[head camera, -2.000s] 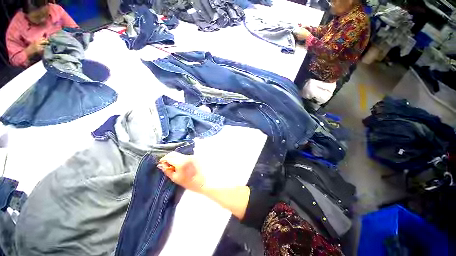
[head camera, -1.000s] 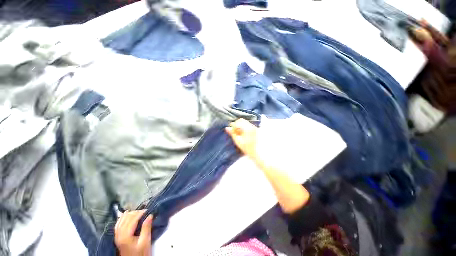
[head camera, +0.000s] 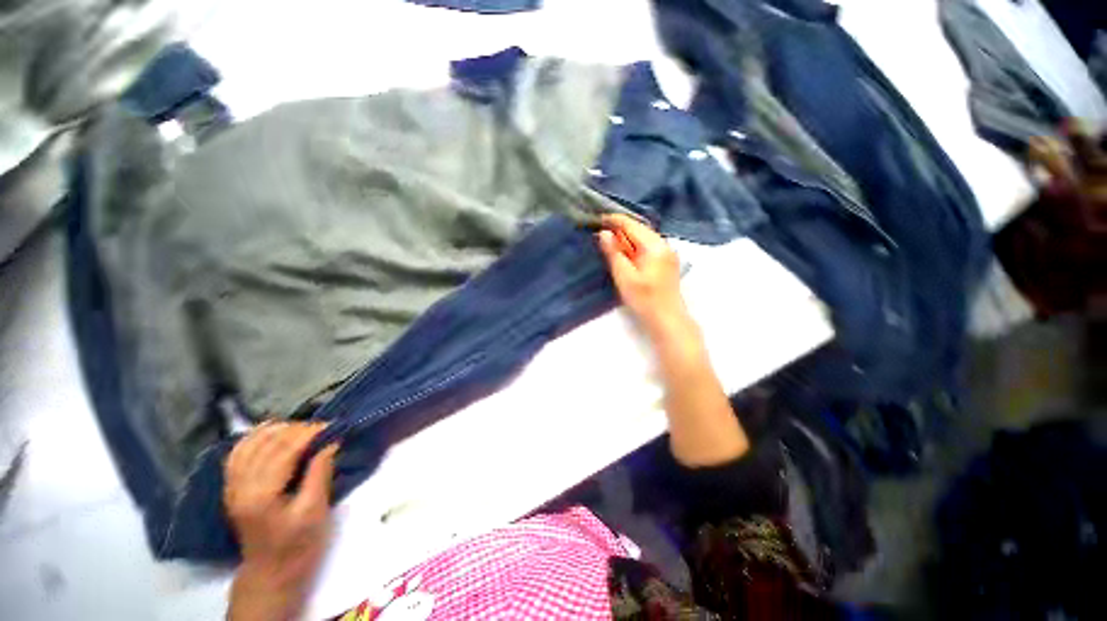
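A denim jacket (head camera: 352, 218), inside out, lies spread on the white table with its grey-green inside up. A dark blue strip (head camera: 449, 334) runs along its near edge, between my hands. My left hand (head camera: 279, 479) grips the strip's lower left end, thumb and fingers pinched on the cloth. My right hand (head camera: 637, 261) pinches the strip's upper right end. No tool can be made out in my right hand; its palm is hidden. A dark blue part with small shiny dots (head camera: 668, 164) lies beyond my right hand.
Another dark blue garment (head camera: 898, 243) lies at the right and hangs over the edge of the white table (head camera: 534, 412). Grey cloth (head camera: 73, 55) lies at the upper left. Another person's hand (head camera: 1068, 146) is at the far right. A dark pile (head camera: 1026, 522) is on the floor.
My left hand, out of view at first, came in at the lower left and holds the strip. The view has swung down and left. The strip now lies more slanted between both hands.
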